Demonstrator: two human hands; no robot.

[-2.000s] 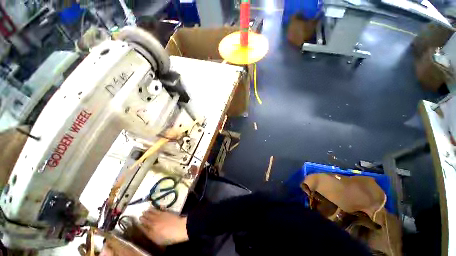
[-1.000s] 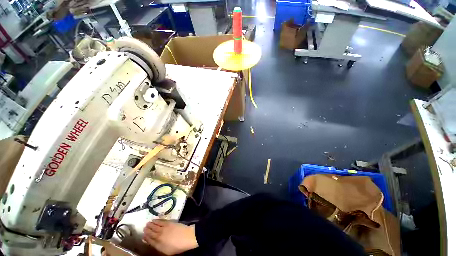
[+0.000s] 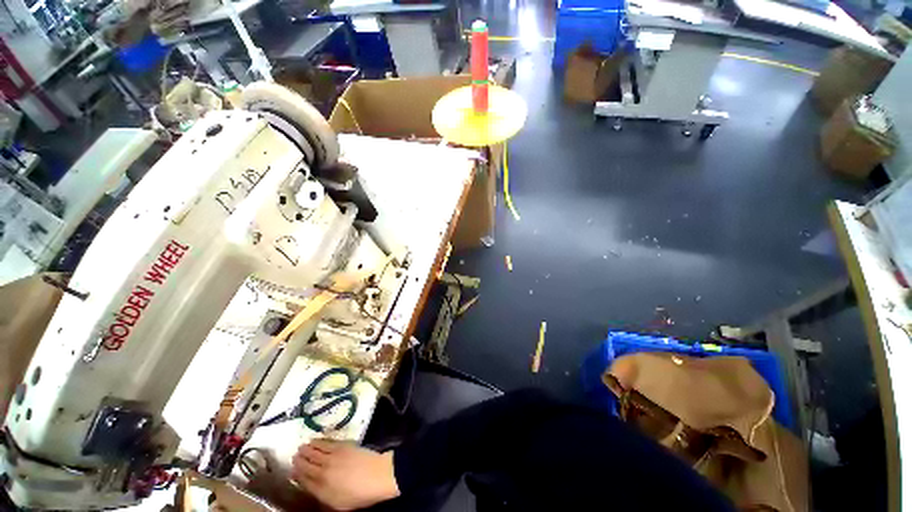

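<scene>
A brown bag panel (image 3: pixel 228 494) lies under the sewing head at the lower left, cut off by the bottom edge. My right hand (image 3: pixel 345 474) is bare, palm down at its right side, with fingertips by the brown material. The thumb is hidden, so I cannot tell whether it grips. My left hand is not in view. Scissors with green-black loops (image 3: pixel 328 399) lie on the machine bed just beyond my right hand. Tan binding tape (image 3: pixel 304 314) runs along the bed toward the needle area. The white sewing machine (image 3: pixel 170 270) has red lettering.
A yellow tape reel (image 3: pixel 455 118) with a red post stands at the table end beside a cardboard box (image 3: pixel 392 106). A blue crate (image 3: pixel 598 374) holding brown bags (image 3: pixel 690 395) is at the lower right. Offcuts (image 3: pixel 539 347) lie on the floor. A white table edge (image 3: pixel 858 262) is at the right.
Since the oldest frame, my right hand has shifted slightly right and down, farther from the needle area. The camera view has also shifted. The scissors remain on the bed.
</scene>
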